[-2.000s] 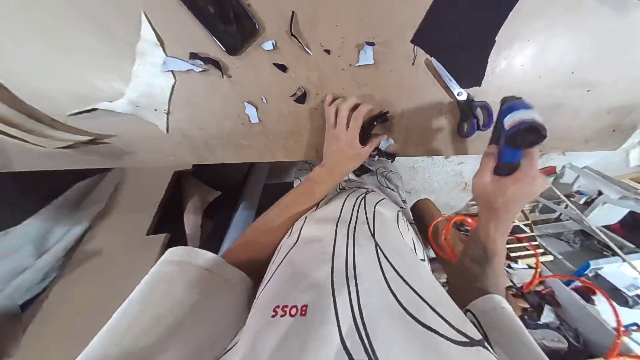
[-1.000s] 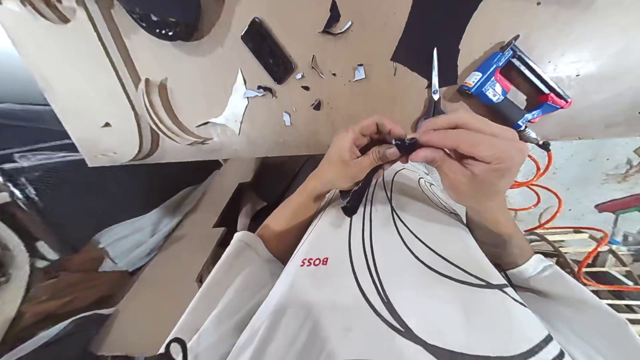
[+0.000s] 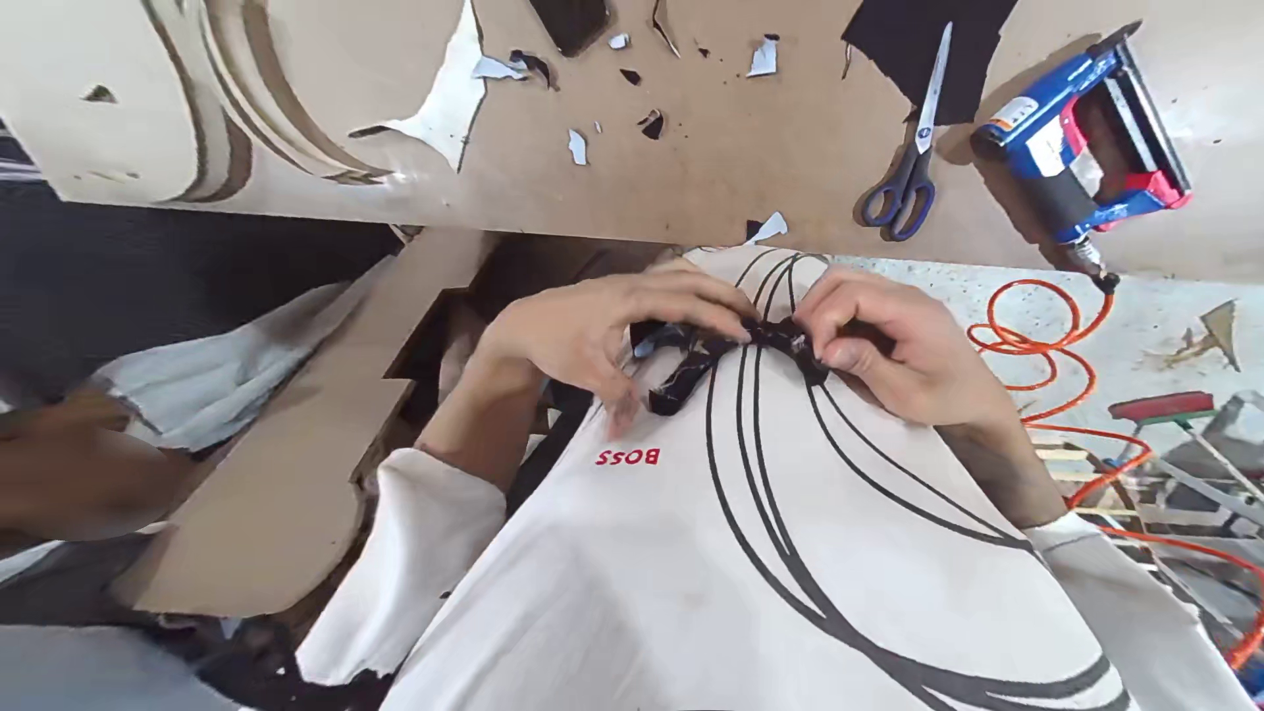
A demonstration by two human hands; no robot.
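Note:
Both my hands hold a small curved piece covered in black material [image 3: 681,383] against the front of my white shirt, just off the table's near edge. My left hand [image 3: 617,326] grips its left part, with the thumb apart below. My right hand [image 3: 884,341] pinches its right end between thumb and fingers. Scissors with dark blue handles [image 3: 904,188] lie on the table, their tips over a black fabric piece [image 3: 918,49]. To their right lies a blue and red pneumatic stapler [image 3: 1081,133], joined to an orange coiled air hose [image 3: 1052,346].
White and black scraps [image 3: 576,147] are scattered on the wooden table [image 3: 731,188]. Curved cut panels [image 3: 267,89] lie at the table's left. Below the edge, at left, are a long brown board [image 3: 296,474] and pale cloth [image 3: 227,365]. A red-headed brush [image 3: 1160,407] is at right.
Two seconds ago my right hand held the stapler; one second ago it lay on the table and both hands were on the black piece. The view has shifted closer.

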